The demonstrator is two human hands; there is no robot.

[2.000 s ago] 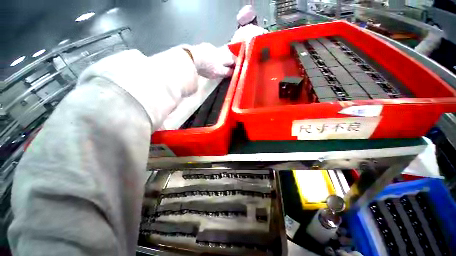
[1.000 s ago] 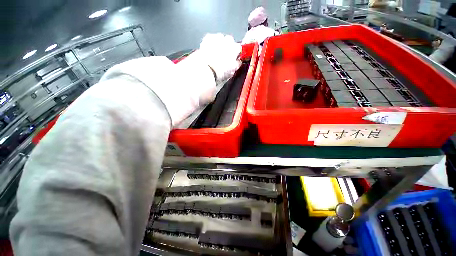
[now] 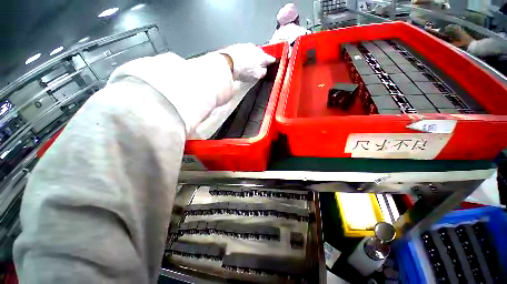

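My left hand (image 3: 247,65), in a white knit glove, reaches from the lower left over the left red bin (image 3: 236,154). Its fingers are at the bin's far right corner; what they hold, if anything, is hidden. A white sheet (image 3: 218,119) lies in this bin under my forearm, beside rows of dark grey blocks (image 3: 253,113). The right red bin (image 3: 311,138) has a white Chinese label, packed rows of dark blocks (image 3: 397,83) and one loose block (image 3: 342,95). My right hand is not in view.
Below the shelf (image 3: 333,176), a steel tray (image 3: 318,244) holds rows of blocks. To its right are a yellow box (image 3: 356,213), a white bottle with a metal top (image 3: 368,255) and a blue bin (image 3: 414,258) of blocks. A person in a pink cap (image 3: 287,14) is beyond.
The view has shifted, moving the bins rightward in the picture since the first frame. My left hand stays at the left bin's far end, slightly lower than one second ago.
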